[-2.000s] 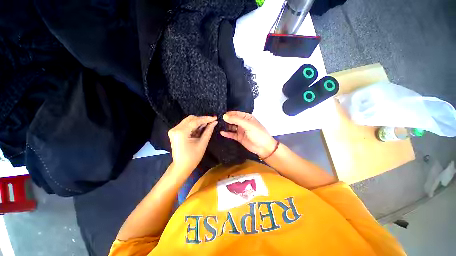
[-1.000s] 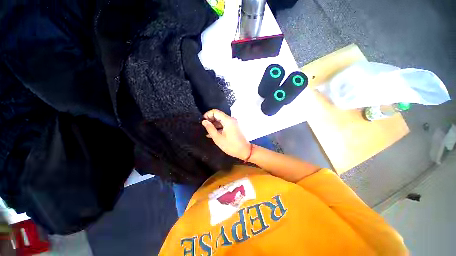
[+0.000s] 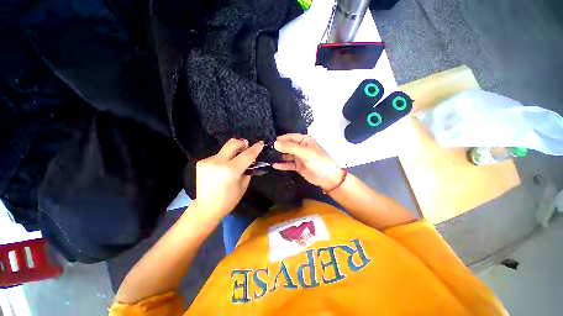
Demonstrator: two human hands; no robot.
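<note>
A black garment (image 3: 111, 68) lies heaped over the table and my lap, with a nubbly speckled charcoal area (image 3: 225, 92) near my hands. My left hand (image 3: 219, 182) has its fingertips at the garment's dark edge. A small, thin metallic tool (image 3: 259, 166), likely thread snips, sticks out from under its fingers. My right hand (image 3: 312, 162), with a red cord at the wrist, pinches the same edge close to the left fingertips. A tiny pale spot shows between the fingertips. I cannot make out a needle or thread.
Three black thread cones (image 3: 373, 119) with green ring ends stand on the white table (image 3: 321, 99). Behind are a dark red-edged rectangle (image 3: 350, 56) and a steel flask (image 3: 347, 21). Right: a pale board (image 3: 444, 185), plastic bag (image 3: 475, 120) and green-capped bottle (image 3: 487, 155). Left: a red basket (image 3: 28, 262).
My left hand, out of sight one second ago, is back at the garment edge beside my right hand, with the metallic tool now showing. The view has swung leftward, back near its first position.
</note>
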